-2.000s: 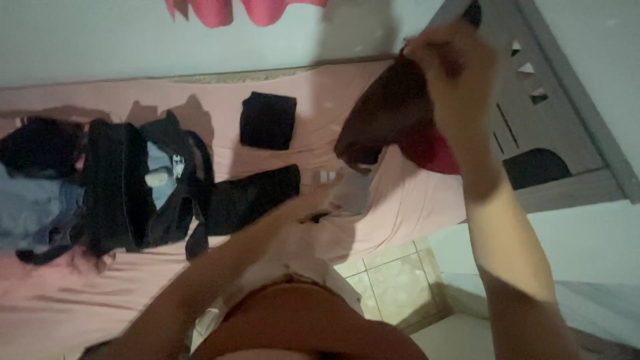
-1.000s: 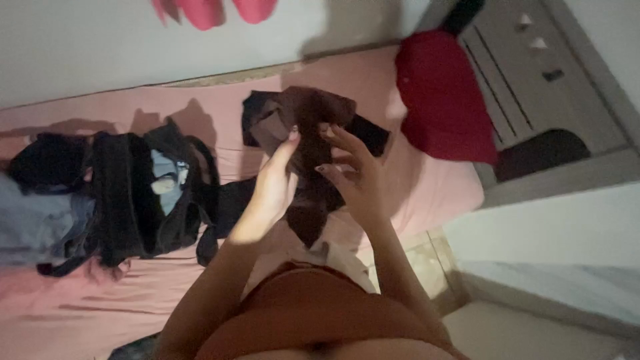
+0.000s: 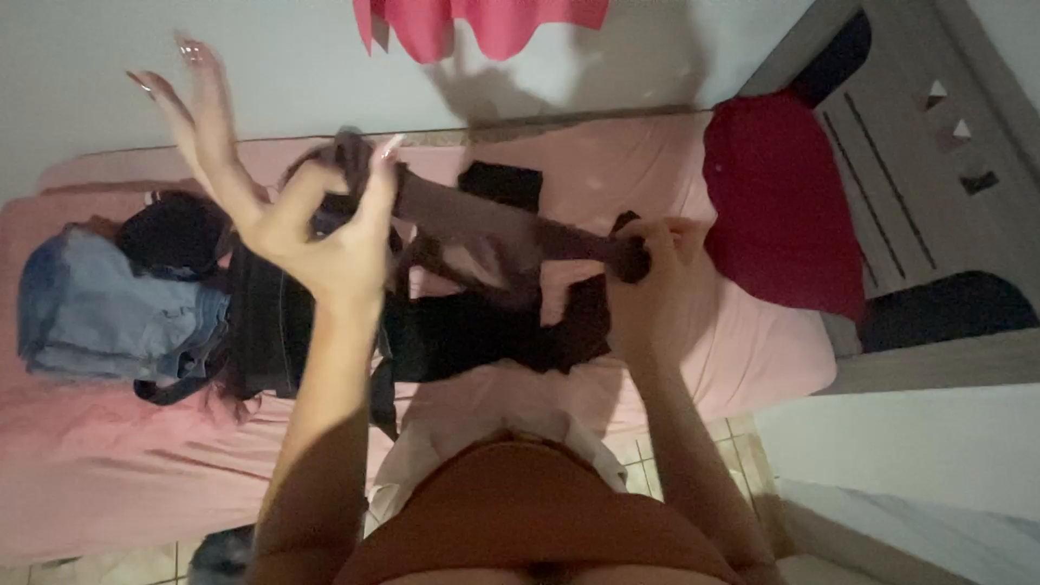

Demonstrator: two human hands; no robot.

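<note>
A dark brown garment (image 3: 479, 219) of thin cloth is stretched between my two hands above the bed. My left hand (image 3: 317, 219) pinches one end between thumb and forefinger, its other fingers spread. The opposite end is bunched in my right hand (image 3: 654, 284). Beneath the cloth lie a folded black garment (image 3: 504, 185) and more black clothing (image 3: 471, 341) on the pink sheet (image 3: 764, 357). The garment's exact kind cannot be told.
Folded blue jeans (image 3: 122, 301), a dark garment (image 3: 175, 236) and a black bag or garment (image 3: 268, 325) lie at the left. A dark red cloth (image 3: 780, 203) rests against the grey headboard (image 3: 910, 162). A pink curtain (image 3: 487, 24) hangs on the wall.
The brown garment was bunched between both hands one second ago and is now drawn out sideways. My left hand has moved left and up, my right hand to the right.
</note>
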